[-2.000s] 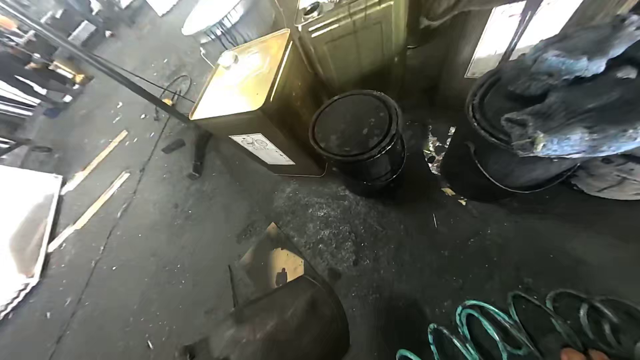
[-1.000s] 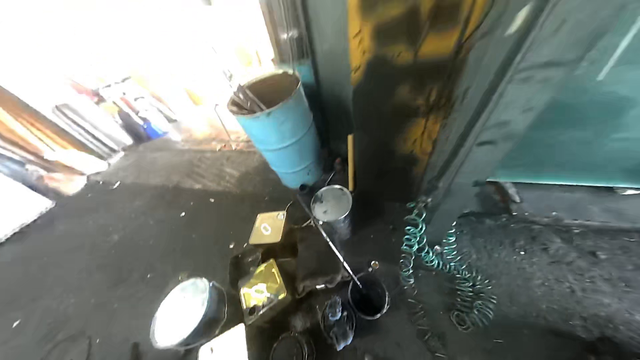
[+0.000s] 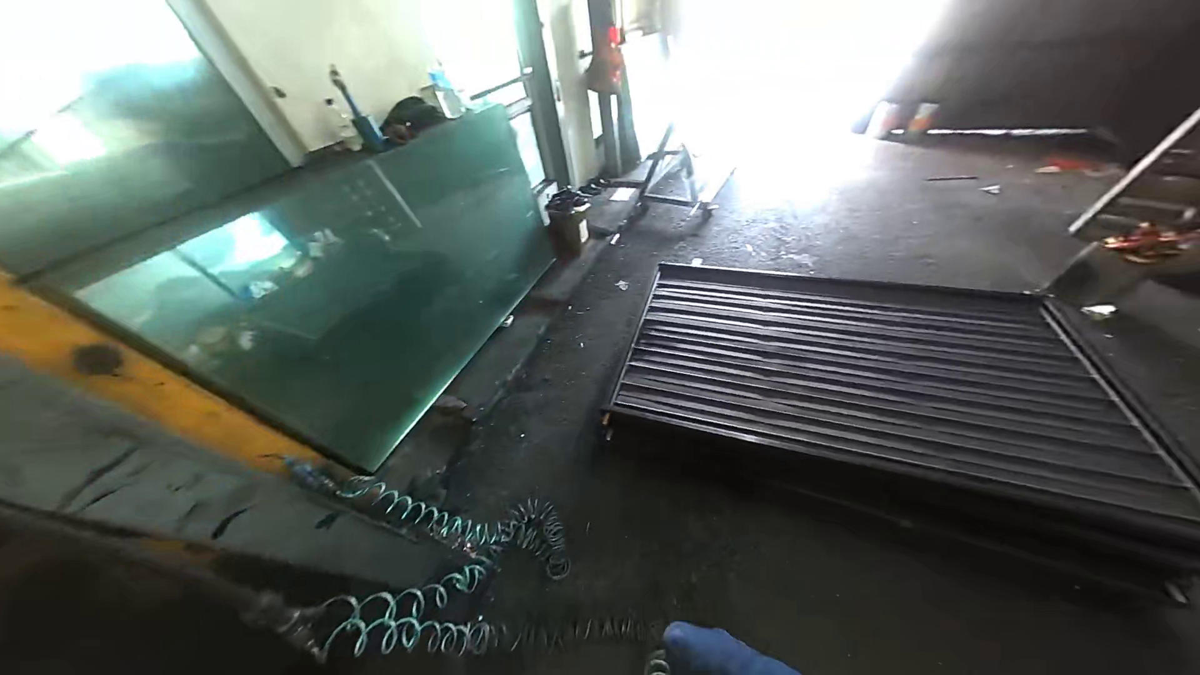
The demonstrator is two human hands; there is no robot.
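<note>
Neither my left hand nor my right hand can be made out. A rounded blue shape (image 3: 722, 652) pokes in at the bottom edge, beside a green coiled air hose (image 3: 403, 633); whether it is clothing, a glove or a shoe I cannot tell. The hose runs left along the floor, and more coils (image 3: 534, 534) rise toward the foot of a yellow and grey post. A dark slatted metal panel (image 3: 862, 375) in a frame lies raised off the floor at the right. At the left a large greenish glass sheet (image 3: 375, 300) leans against the wall.
A small dark bin (image 3: 568, 225) stands past the glass sheet, near a metal stand (image 3: 670, 183). Bottles and a dark bundle (image 3: 412, 117) rest behind the glass's upper edge. The yellow-painted post base (image 3: 141, 384) borders the left. Scraps and a pale bar (image 3: 1134, 173) are at the right.
The view has swung widely, from the black buckets and cans, past a blue drum, to the glass sheet and the slatted panel. Skin, possibly fingers, showed beside the coiled hose two seconds ago.
</note>
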